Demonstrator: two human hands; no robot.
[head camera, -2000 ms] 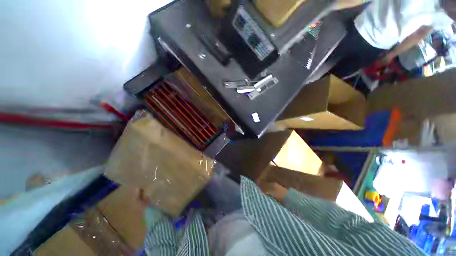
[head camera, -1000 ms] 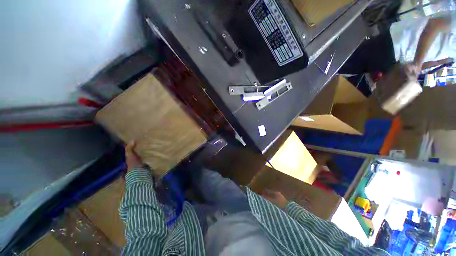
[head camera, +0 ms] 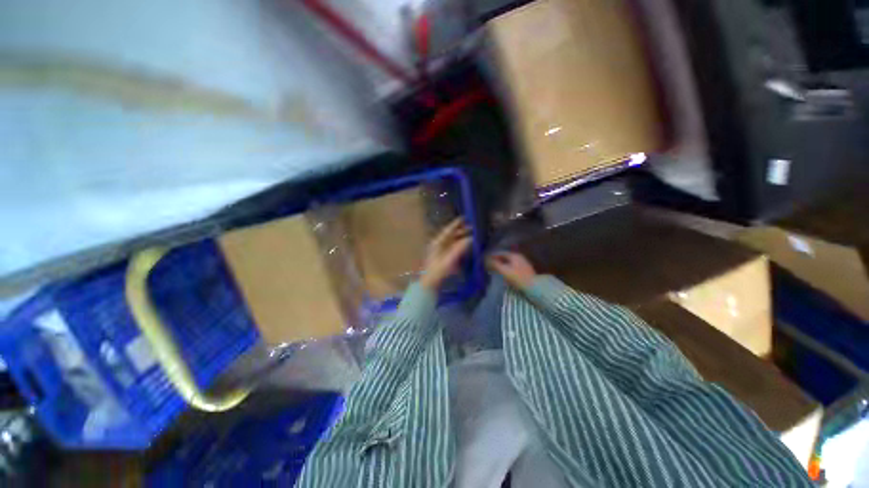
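My left hand (head camera: 448, 254) is over the near end of a blue plastic crate (head camera: 464, 181), by its rim; blur hides whether it grips anything. My right hand (head camera: 513, 270) is just right of the crate's end, fingers bent, grip unclear. Film-wrapped cartons (head camera: 286, 276) lie in the crate, with glossy loose film between them. Another film-wrapped carton (head camera: 578, 91) sits at the machine opening above, with no hand on it.
A pale yellow curved handle bar (head camera: 152, 319) crosses the blue crates at left. The dark machine cabinet (head camera: 738, 152) is at upper right. Large brown cartons (head camera: 667, 262) stand at right. Red bars (head camera: 357, 38) are near the pale wall at the top.
The view has turned left towards the crates. My left hand has left the film-wrapped carton, which now lies at the machine opening, and is at the crate's end. My right hand has left the large carton.
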